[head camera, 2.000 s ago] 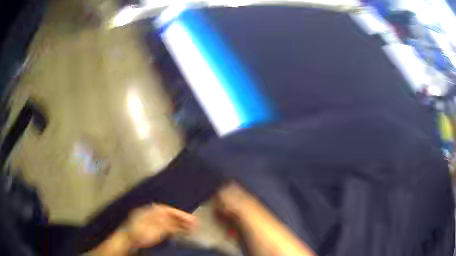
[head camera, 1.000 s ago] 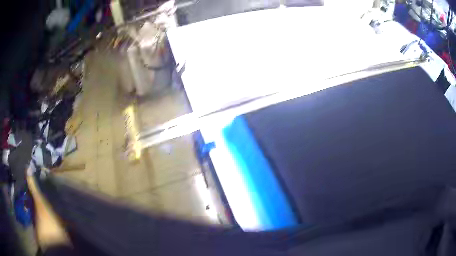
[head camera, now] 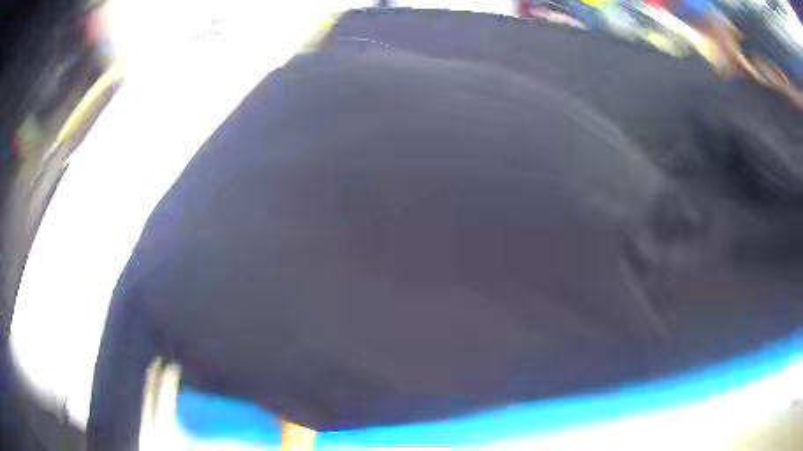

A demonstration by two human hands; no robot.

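Dark fabric (head camera: 405, 203) fills most of the view, smooth in the middle and wrinkled at the right. A bright blue strip (head camera: 563, 412) shows below its near edge, beside a white table edge (head camera: 616, 433). A small orange-tan patch (head camera: 299, 437) is cut off by the bottom edge. It may be part of my left hand, but the blur hides its shape. My right hand is not in view.
A bright white surface (head camera: 106, 203) runs along the left of the fabric. A pale upright shape (head camera: 160, 401) is at the lower left. Blurred coloured items and a skin-toned shape, possibly another person's arm (head camera: 724, 46), are at the upper right.
The view has swung, so the blue strip now runs along the bottom and the fabric fills the middle. The floor and metal rail seen earlier are no longer clearly visible.
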